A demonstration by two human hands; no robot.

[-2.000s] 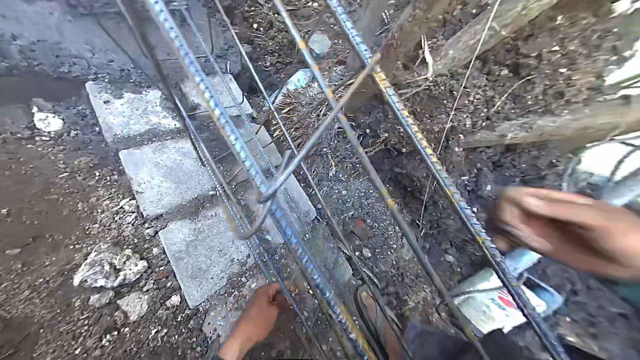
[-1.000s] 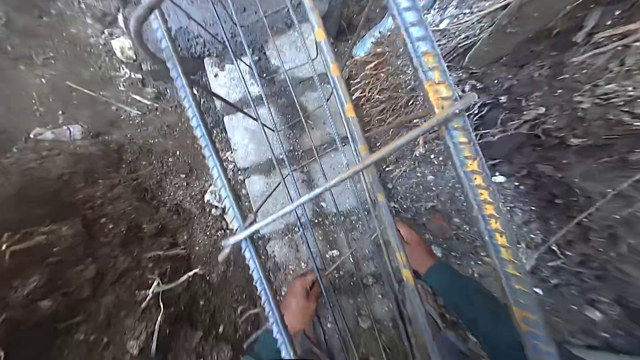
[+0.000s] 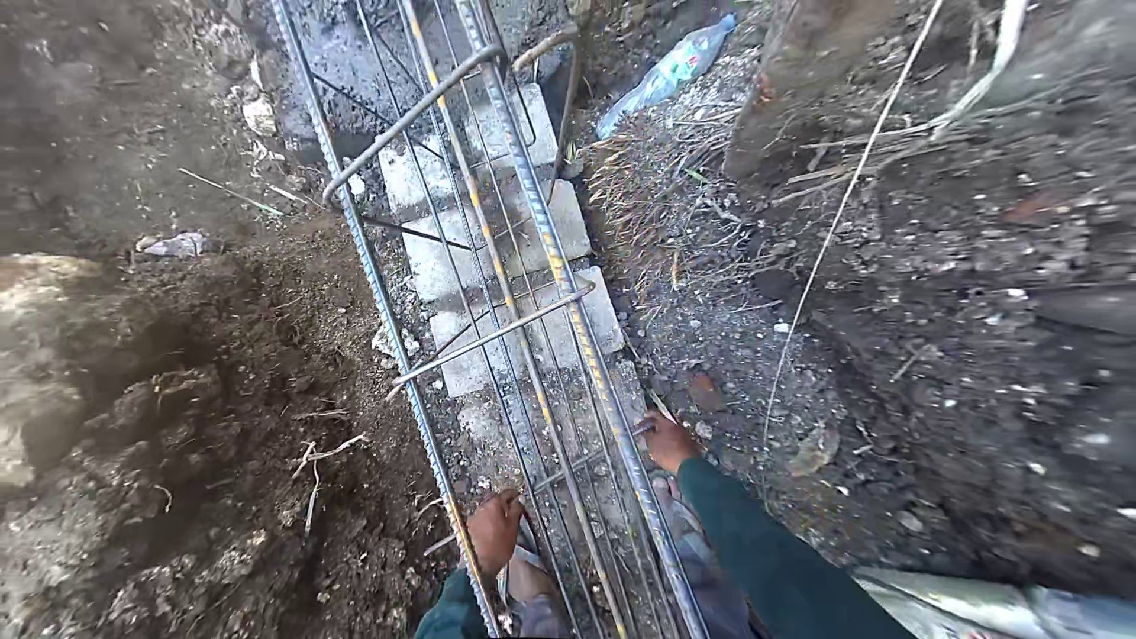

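A long cage of steel reinforcing bars runs from the top of the view down to the bottom, with bent steel stirrups across it. Low in the view, my left hand is at the cage's left bar, fingers curled near a short stirrup end; the bar partly covers it. My right hand, in a green sleeve, is closed on the end of a lower stirrup just outside the right bar. Pale concrete blocks lie in two rows on the ground beneath the bars.
A crushed plastic bottle lies at the upper right beside dry roots. A thin string crosses the soil on the right. At lower right is a pale sack-like thing. Loose earth banks up on the left, with a large rock.
My right hand, first out at the right away from the bars, has come in to the cage's right side. My left hand stays low beside the cage. The view has shifted and turned.
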